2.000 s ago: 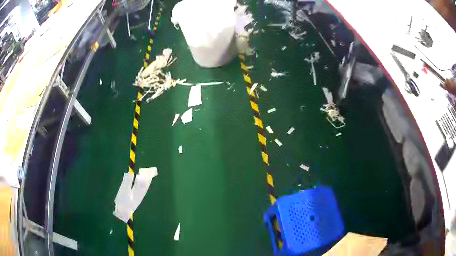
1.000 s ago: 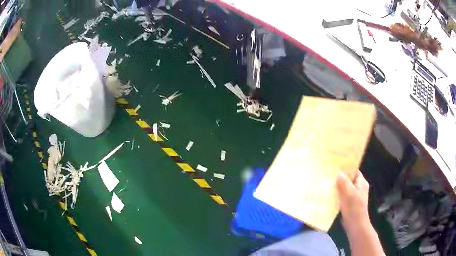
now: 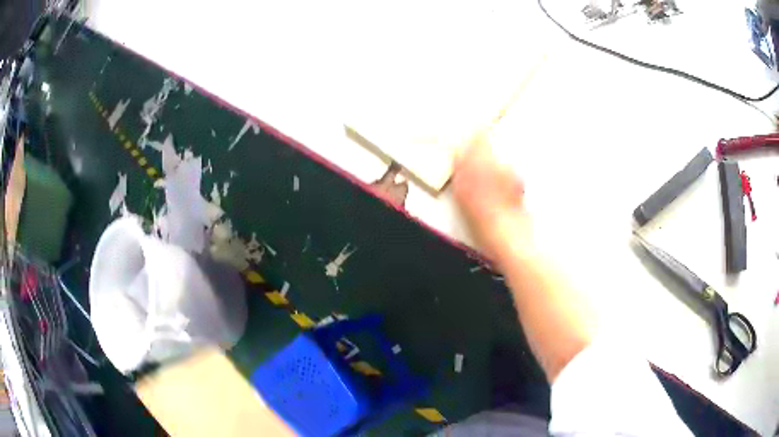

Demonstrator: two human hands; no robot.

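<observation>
My right hand [image 3: 489, 183] reaches over the white table [image 3: 589, 282], blurred, with its fingers closed at the right edge of a pale flat packet [image 3: 427, 145]. The packet is washed out by glare; its near edge shows as a thin yellowish line. A small brown piece [image 3: 393, 184] lies by that edge, at the table's red rim. A brown paper sheet [image 3: 213, 394] is cut off at the bottom left; what holds it is hidden. My left hand is not in view.
Black-handled shears [image 3: 702, 294] and dark grey bars [image 3: 675, 188] lie right on the table, with a red-handled item [image 3: 747, 145] and black cable [image 3: 632, 60]. A blue stool [image 3: 312, 384] and white bin [image 3: 162, 294] stand on the scrap-strewn green floor [image 3: 299, 256].
The view has turned right and moved up to the table. My right hand, earlier on the brown sheet over the stool, is now at the pale packet. The brown sheet now shows at the bottom left.
</observation>
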